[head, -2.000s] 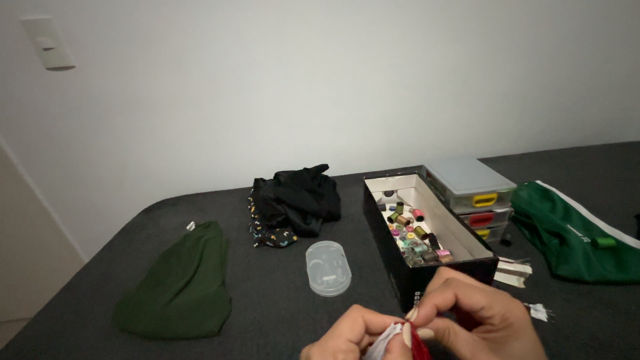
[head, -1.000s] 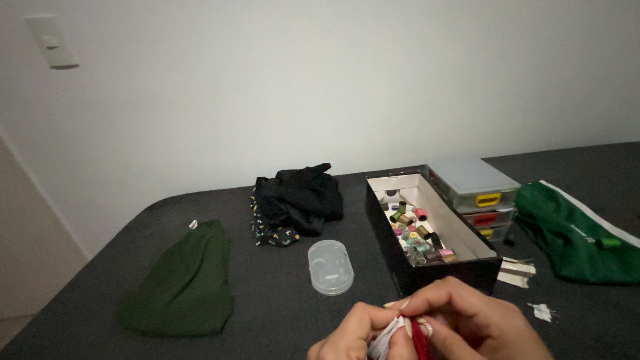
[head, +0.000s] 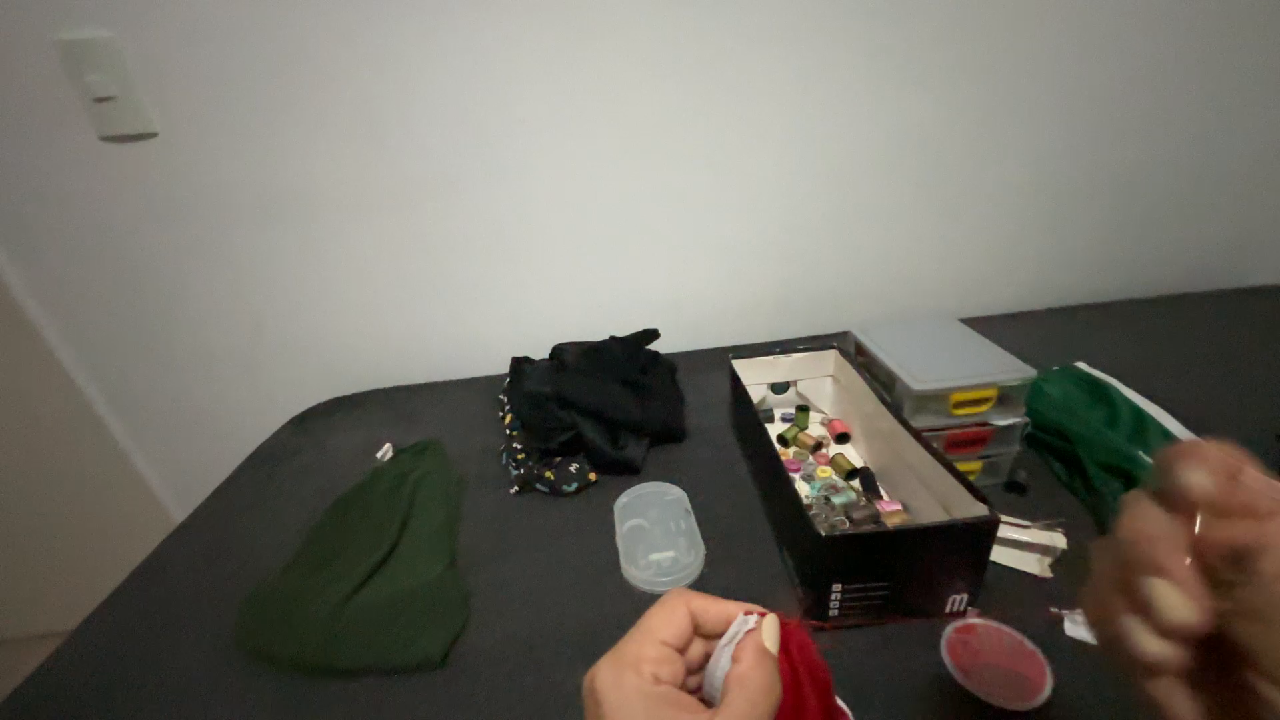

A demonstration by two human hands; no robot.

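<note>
Near the bottom centre, my left hand [head: 690, 660] pinches red and white fabric [head: 800, 670] between thumb and fingers. Out at the right edge is my right hand [head: 1190, 590], blurred, its fingers closed together on something thin and shiny, perhaps a needle. A red thread [head: 880, 622] runs from the fabric toward the right. Between the hands lies a round container with red contents [head: 997, 662]. Behind them a black cardboard box [head: 890, 570] holds thread spools [head: 838, 431] and bobbins.
Left of the box are a clear plastic case [head: 659, 536], black clothing [head: 610, 400] and a dark green garment [head: 370, 570]. A small drawer unit [head: 940, 370], green fabric with a white edge [head: 1100, 425] and paper scraps [head: 1030, 545] are to the right.
My right hand has moved away from my left, out to the right. The left still pinches the fabric. The red thread and the round container have come into sight.
</note>
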